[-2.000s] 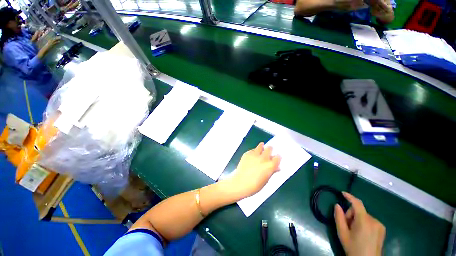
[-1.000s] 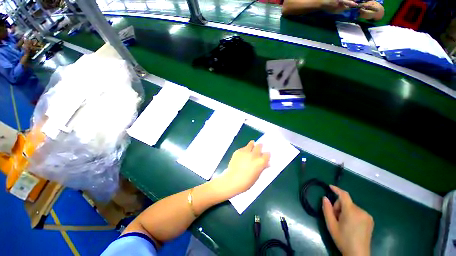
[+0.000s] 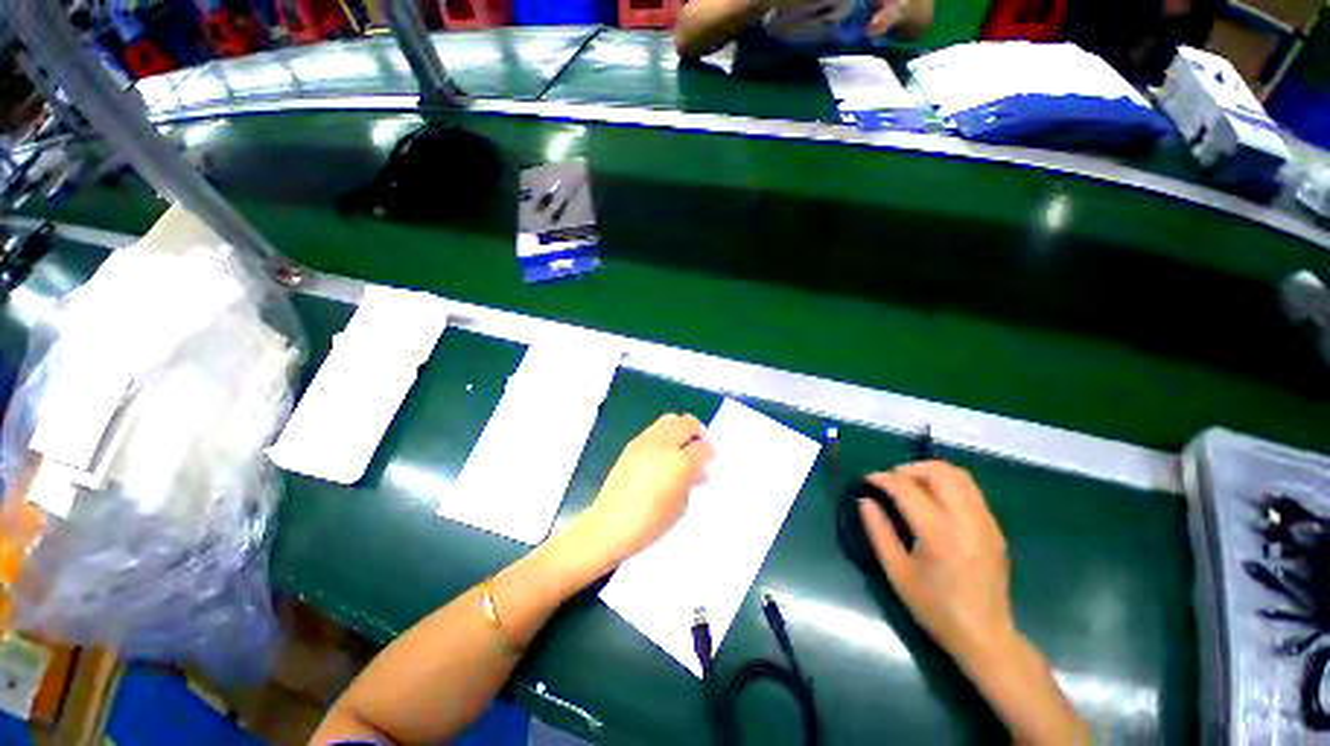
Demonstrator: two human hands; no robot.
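Note:
A white card (image 3: 737, 503) lies on the green bench in front of me. My left hand (image 3: 649, 481) is at its upper left edge with curled fingers; whether it pinches the card is unclear. My right hand (image 3: 941, 554) is around a black coiled cable (image 3: 855, 513) on the bench to the right of the card, thumb and fingers at the ring, partly hiding it. Its two plugs point away from me. A second coiled cable (image 3: 761, 673) lies nearer me, one plug overlapping the card's lower end. Two more white card pieces (image 3: 540, 437) (image 3: 365, 386) lie to the left.
A pale tray (image 3: 1211, 583) of black cables stands at the right edge. A clear bag (image 3: 161, 437) with white pieces is at the left. Beyond the metal rail (image 3: 1021, 437), a printed box (image 3: 559, 219) and a black bundle (image 3: 430, 172) lie on the belt. A person's hands show across the line.
The view has turned right, bringing the tray in. The printed box and black bundle have shifted left. My left fingers are more curled, and my right hand covers more of the coil.

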